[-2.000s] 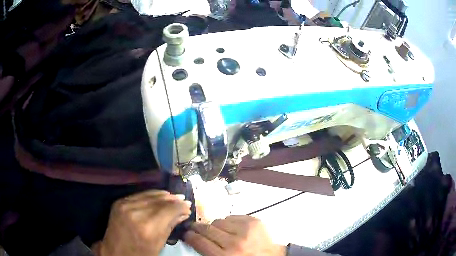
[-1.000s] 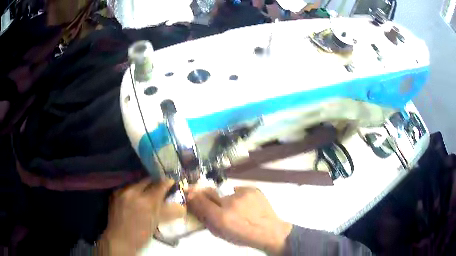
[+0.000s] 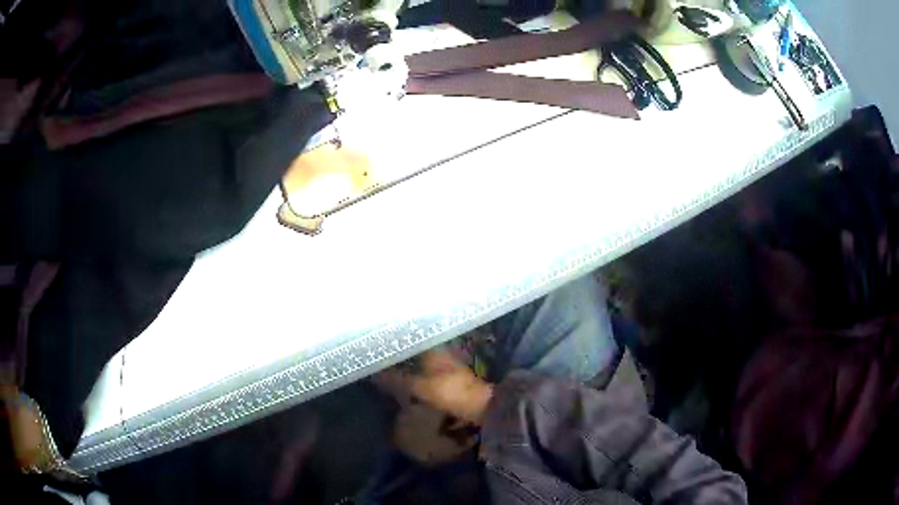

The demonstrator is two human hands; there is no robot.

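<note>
A black fabric panel [image 3: 168,197] with a maroon stripe [image 3: 168,104] lies left of the needle area [image 3: 335,99] and hangs over the table's left front. My left hand [image 3: 28,429] is at the lower left rim, cut off by the picture's edge, beside the black cloth; its fingers are not clear. My right hand [image 3: 439,390] is below the table's front edge, over my lap, dim and blurred. I cannot tell whether it holds something. Two maroon-brown strips [image 3: 537,91] lie spread in a V right of the needle area.
The white table [image 3: 394,256] has a ruler-marked front edge. Black-handled scissors [image 3: 660,79] lie by the strips' right ends. A round dark holder [image 3: 744,64], a thin metal tool [image 3: 784,94] and small metal parts [image 3: 810,64] are at the right end. Maroon and black cloth [image 3: 818,395] is heaped at the lower right.
The view has tilted down. Both hands have left the needle area: my left to the lower left, my right below the table edge. The dark piece between them is no longer there.
</note>
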